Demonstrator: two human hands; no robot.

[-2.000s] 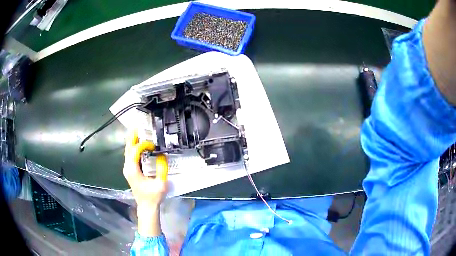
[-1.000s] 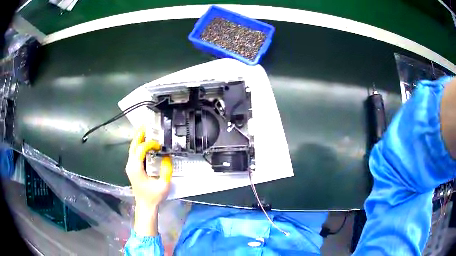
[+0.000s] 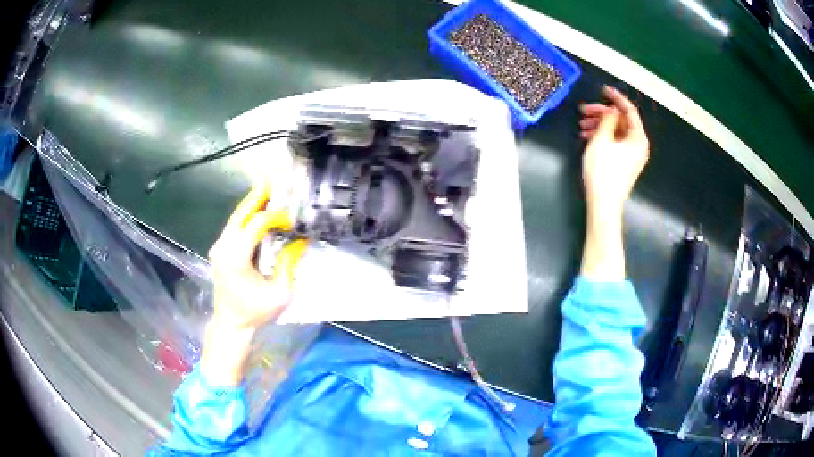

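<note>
The projector housing [image 3: 384,192], filled with black parts and blurred, lies on a white protective sheet [image 3: 496,268]. A black cable [image 3: 223,155] leaves its left side, and thin reddish wires [image 3: 461,344] hang from its lower right. My left hand [image 3: 254,268], with yellow finger cots, grips the housing's lower left corner between thumb and fingers. My right hand [image 3: 616,147] is bare, raised right of the sheet and just below the blue screw bin [image 3: 538,114], not touching it. Its fingers are bent and apart, with nothing visible in them. The bin holds many screws [image 3: 507,61].
A black electric screwdriver [image 3: 683,312] lies on the dark green bench [image 3: 375,54] to the right. Beyond it is a clear lens blister tray [image 3: 741,312] with black lens units. A pale edge strip [image 3: 665,78] runs behind. Plastic film [image 3: 116,241] hangs at the left edge.
The view has turned, bringing the blister tray into sight. My right hand has come into view near the screw bin; before, only the arm showed. My left hand stays at the housing's corner.
</note>
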